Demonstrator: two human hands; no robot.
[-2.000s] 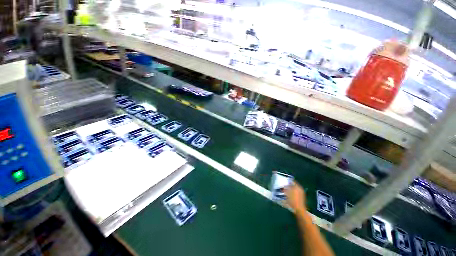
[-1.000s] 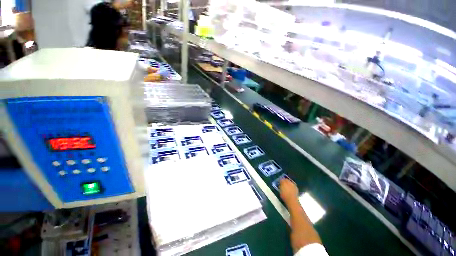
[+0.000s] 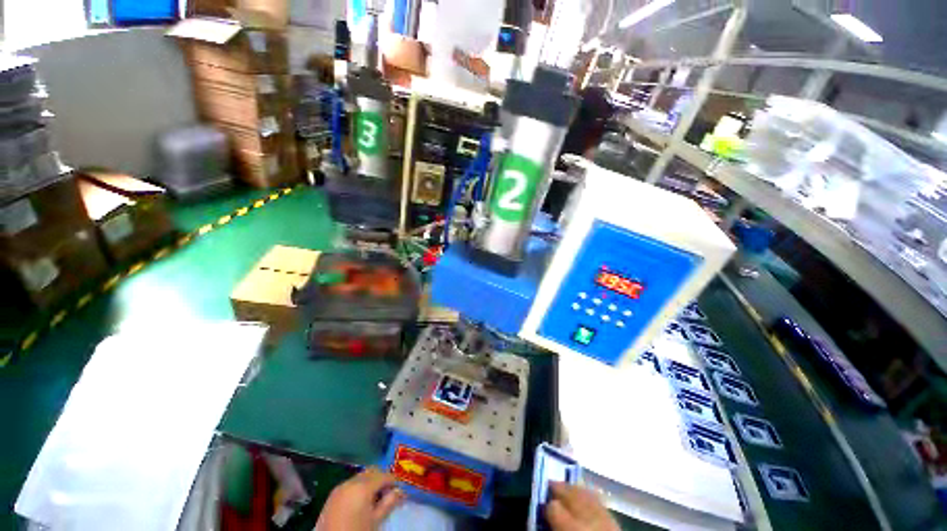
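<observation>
A dark-and-white panel (image 3: 453, 391) lies in the orange-red fixture (image 3: 448, 411) at the middle of the silvery press bed (image 3: 488, 426). My right hand (image 3: 579, 508) holds another flat panel (image 3: 544, 479) by its lower right part, to the right of the blue press base. My left hand (image 3: 360, 502) is at the bottom edge, left of the red front panel with yellow arrows (image 3: 436, 474). Its thumb and fingers are apart and I see nothing in it. Both hands are partly cut off by the frame.
The press cylinder marked 2 (image 3: 513, 185) and the temperature controller (image 3: 636, 272) rise behind and right of the bed. A parts bin (image 3: 359, 301) and cardboard box (image 3: 272, 282) stand left. White sheets (image 3: 613, 426) and the conveyor (image 3: 831, 476) with panels are right.
The view has swung left from the conveyor to the press. My right hand has moved from the conveyor to beside the press base, holding a panel. My left hand has come into view.
</observation>
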